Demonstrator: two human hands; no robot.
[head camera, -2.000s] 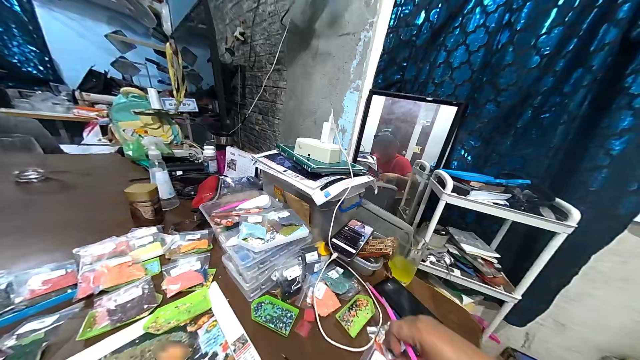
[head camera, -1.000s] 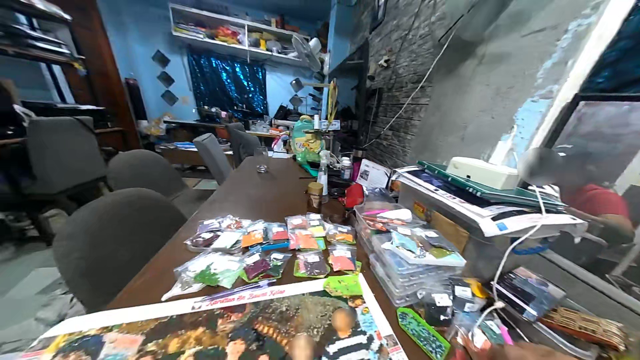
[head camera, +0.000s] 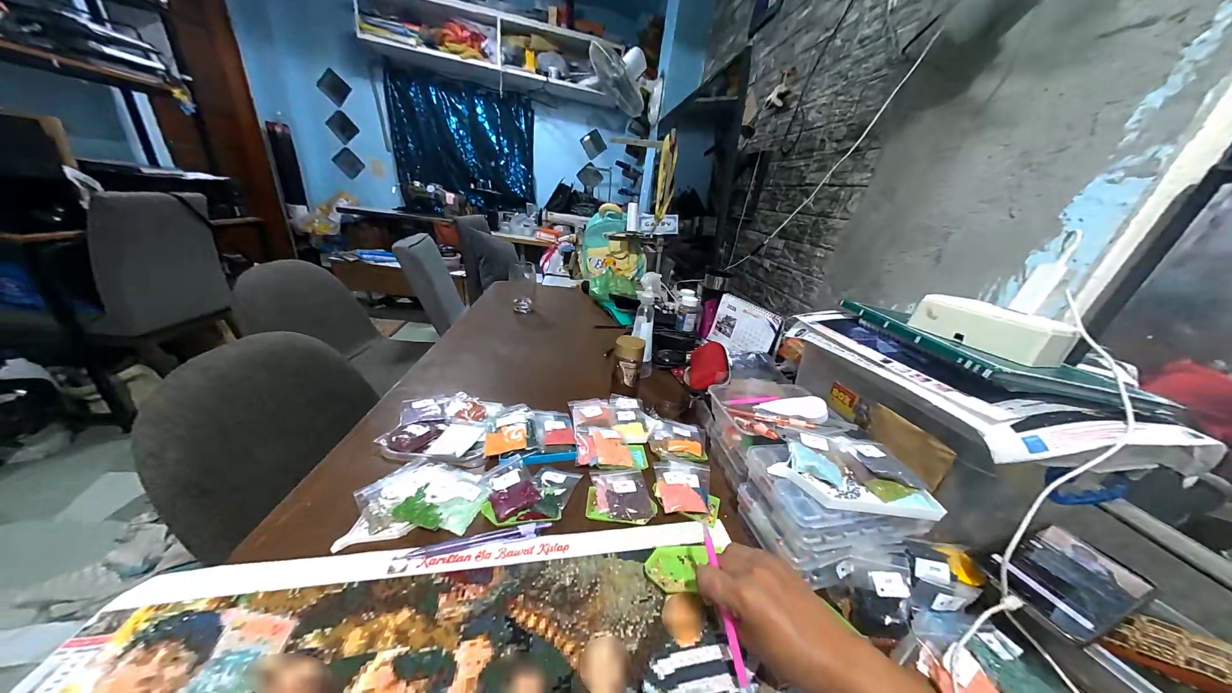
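Observation:
My right hand (head camera: 770, 602) holds a pink pen-like applicator (head camera: 727, 616) upright over the right part of a printed diamond-painting canvas (head camera: 385, 616). Just left of its fingertips, a green tray (head camera: 674, 568) rests on the canvas. My left hand is out of view. Beyond the canvas edge lie small zip bags of coloured beads, among them a salmon one (head camera: 682, 489), a dark purple one (head camera: 621, 496) and an orange one (head camera: 507, 438). A purple pen (head camera: 481, 541) lies along the canvas's top border.
Stacked clear plastic boxes (head camera: 818, 520) stand right of the canvas, with bead bags beside them. Behind are a brown-lidded jar (head camera: 628, 361), a spray bottle (head camera: 644, 332) and a red pouch (head camera: 707, 366). A white cable (head camera: 1030, 500) hangs at right. Grey chairs (head camera: 250, 443) line the left side.
The view has swung left. My right hand, earlier among the bead bags and trays at the right, is now over the canvas with the pink applicator.

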